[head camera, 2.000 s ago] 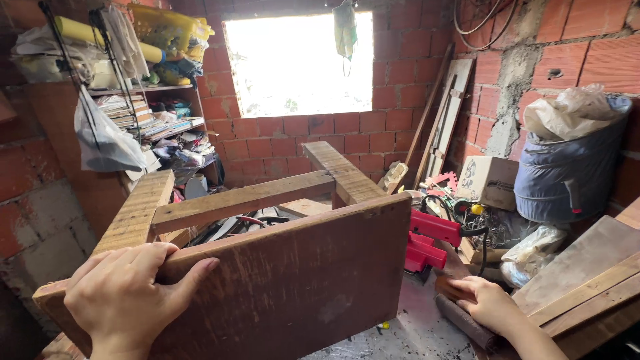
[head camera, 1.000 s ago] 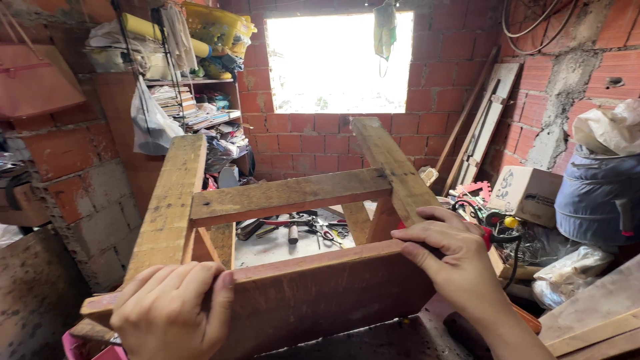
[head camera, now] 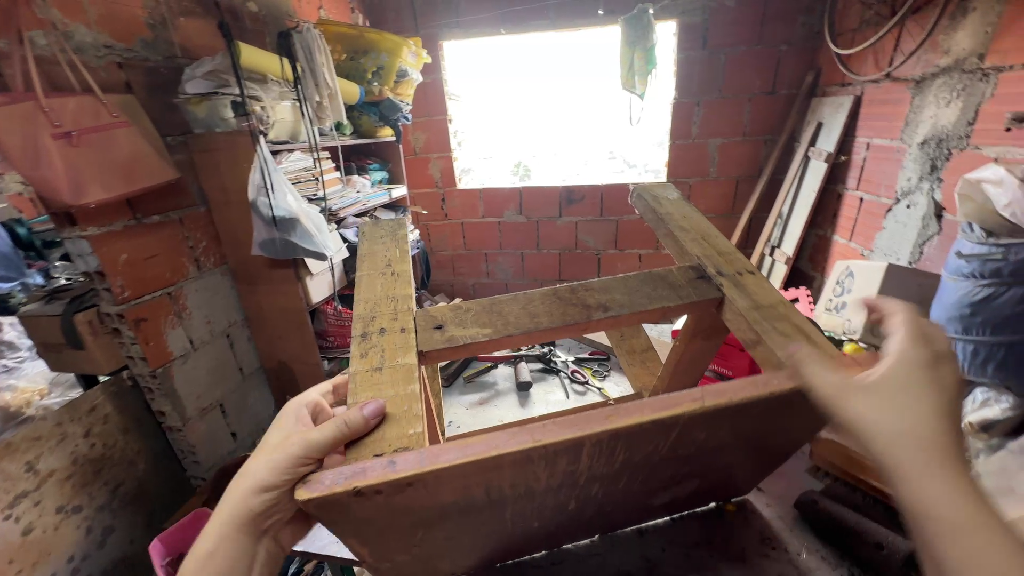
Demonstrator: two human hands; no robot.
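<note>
A wooden frame of legs and a crossbar (head camera: 560, 308), joined to a broad reddish-brown board (head camera: 560, 480), stands tilted on its side over the work table. My left hand (head camera: 300, 456) grips the left wooden leg (head camera: 384, 320) near the board, thumb on its top face. My right hand (head camera: 888, 384) is blurred, beside the lower end of the right leg (head camera: 720, 272), fingers partly spread; whether it touches the wood cannot be told. Through the frame, red-handled scissors (head camera: 580, 376) and other hand tools show on the table.
Behind the frame at right lie a red case (head camera: 732, 360) and a cardboard box (head camera: 872, 296). Shelves with papers (head camera: 320, 180) and a hanging plastic bag (head camera: 280, 208) stand at left. Planks (head camera: 808, 184) lean on the brick wall. A dark cylindrical object (head camera: 856, 528) lies at lower right.
The frame has turned and come up, showing more of its legs. My left hand has moved from the board's edge to the left leg. My right hand has left the board's top edge, moving right.
</note>
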